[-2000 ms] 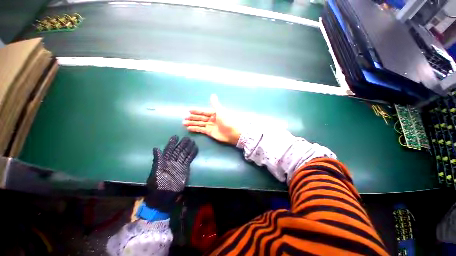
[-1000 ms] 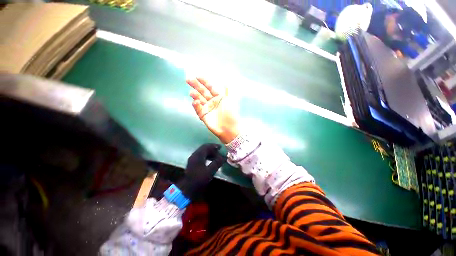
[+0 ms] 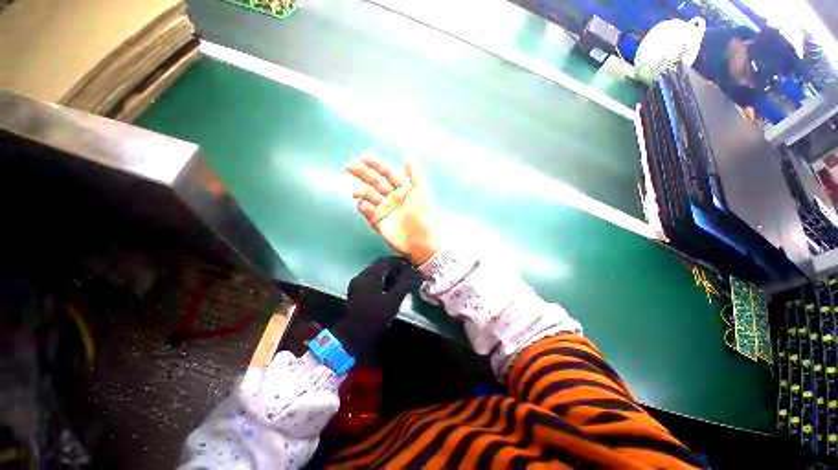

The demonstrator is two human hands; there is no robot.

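My bare right hand [image 3: 395,209] is held palm up over the green bench [image 3: 276,174], fingers apart and empty. My left hand [image 3: 375,298], in a black glove, is at the bench's front edge, close to my right wrist. Its fingers are curled at the cuff of the whitish printed oversleeve [image 3: 478,303]; whether they pinch the cloth is hard to see. A blue band [image 3: 331,351] is around my left wrist.
Cardboard sheets [image 3: 83,46] are at the upper left, behind the metal enclosure [image 3: 119,147]. Dark trays [image 3: 685,165] stand at the right. A green PCB panel [image 3: 751,321] and stacked boards [image 3: 807,367] are at far right. A person [image 3: 749,64] is at the upper right.
The view has turned, bringing the metal enclosure in at left. My right hand has turned palm up more. My left hand has moved from lying flat on the bench to my right cuff, fingers curled.
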